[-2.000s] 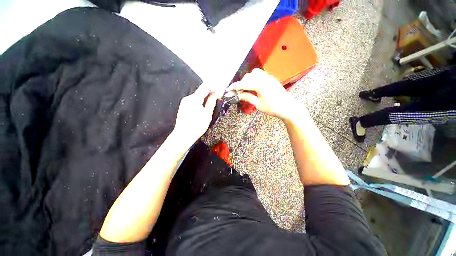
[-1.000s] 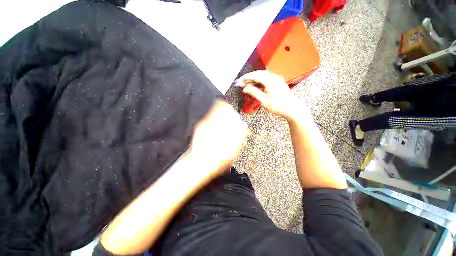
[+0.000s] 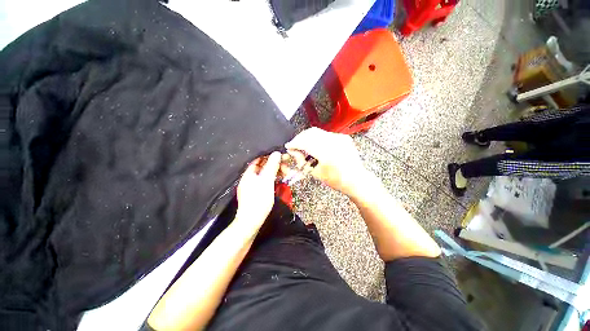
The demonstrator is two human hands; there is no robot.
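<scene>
A large black jacket (image 3: pixel 149 129) lies spread and wrinkled on the white-topped table, specked with pale lint. My left hand (image 3: pixel 259 187) holds the jacket's near edge at its right corner between thumb and fingers. My right hand (image 3: pixel 327 158) is close beside it at the same corner, fingers curled. A small dark and shiny thing (image 3: pixel 310 160) shows in my right hand, likely the thread snips; most of it is hidden. The fingertips of both hands nearly meet, and any thread there is too small to tell.
Part of another black garment (image 3: pixel 299 9) with a zipper lies at the table's far edge. A red stool (image 3: pixel 372 71) stands beyond the table corner, with a blue item (image 3: pixel 378 16) behind it. A person's legs (image 3: pixel 517 139), a cardboard box (image 3: pixel 540 68) and a metal frame (image 3: pixel 517 265) are at right.
My left hand has moved back a little toward the lower left and now grips the corner. My right hand has come down toward me to meet it. The jacket's near edge has shifted.
</scene>
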